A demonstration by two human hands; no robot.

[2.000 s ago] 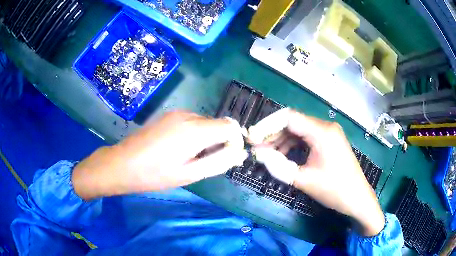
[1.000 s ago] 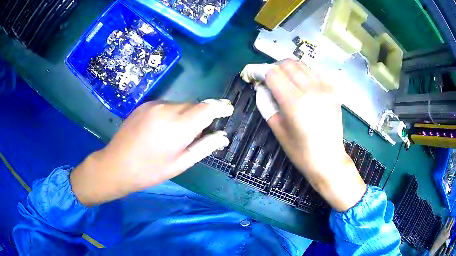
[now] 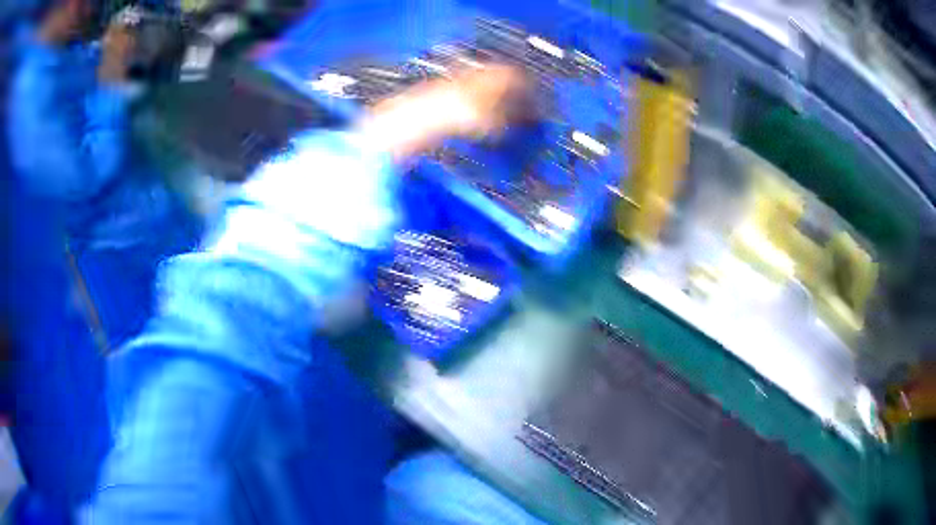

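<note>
The view is strongly blurred. My left hand (image 3: 462, 103) is over the large blue tray (image 3: 583, 231), which holds scattered metal parts (image 3: 493, 174). Its fingers are smeared, and I cannot tell whether they hold anything. The small blue parts bin (image 3: 395, 292), with brighter silver pieces (image 3: 436, 303), sits just below my left forearm. A row of black plastic housings (image 3: 667, 420) lies on the green bench at the lower right. My right hand is not in the picture.
The pale machine base plate (image 3: 739, 318) with the cream-yellow fixture (image 3: 795, 241) is at the right. A yellow upright bar (image 3: 657, 154) stands beside the tray. Another person in a blue smock (image 3: 62, 144) is at the upper left, near dark items (image 3: 241, 118).
The view has swung left, so the bench things sit lower and further right. My left hand has moved from the housings to the large tray. My right hand has left the picture.
</note>
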